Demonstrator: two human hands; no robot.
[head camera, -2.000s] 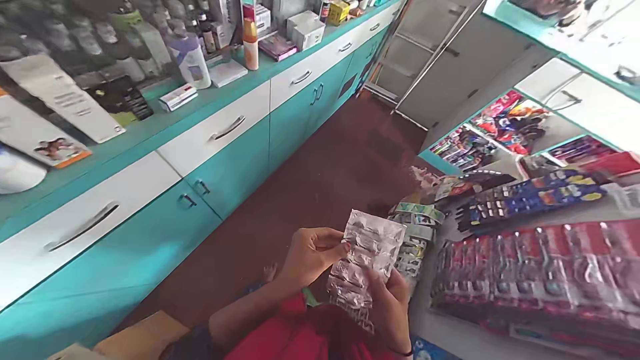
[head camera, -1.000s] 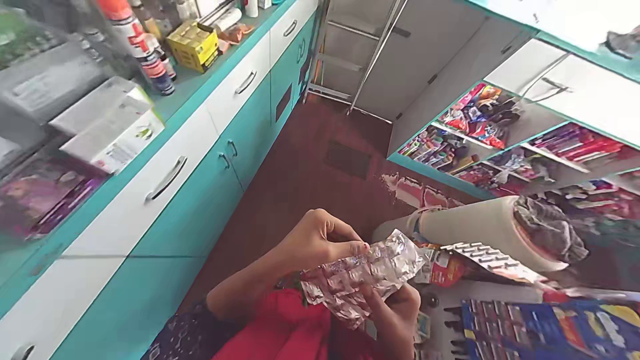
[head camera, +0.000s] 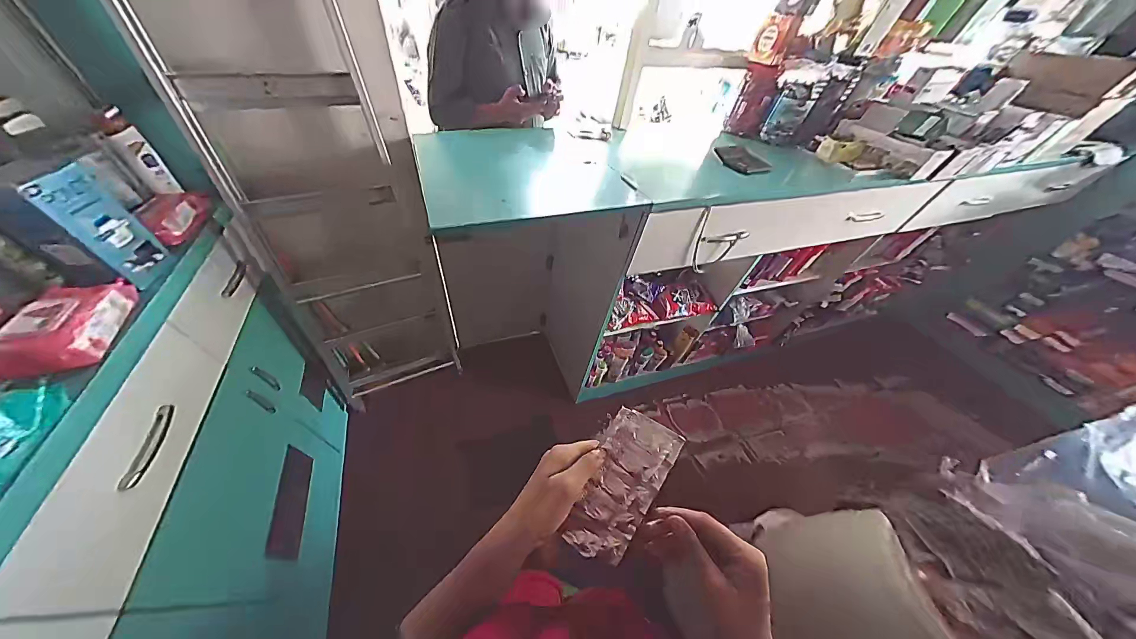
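Observation:
A foil blister pack [head camera: 624, 479] is tilted in front of me, low in the middle of the view. My left hand [head camera: 555, 493] grips its left edge, thumb and fingers closed on the foil. At its lower right edge is my right hand [head camera: 710, 564], with curled fingers close to the pack's corner; whether they pinch the foil is hard to tell. The writing on the pack cannot be made out.
A teal counter [head camera: 524, 182] stands ahead, a person [head camera: 493, 62] behind it, and a dark flat object [head camera: 742, 160] on top. Left are a metal ladder [head camera: 266, 204] and teal cabinets [head camera: 213, 497]. A pale rounded object [head camera: 834, 568] lies right.
The view has swung right and up, to the counter and the person. The crumpled-looking pack, held between both hands before, now stands more upright, with my right hand at its lower edge.

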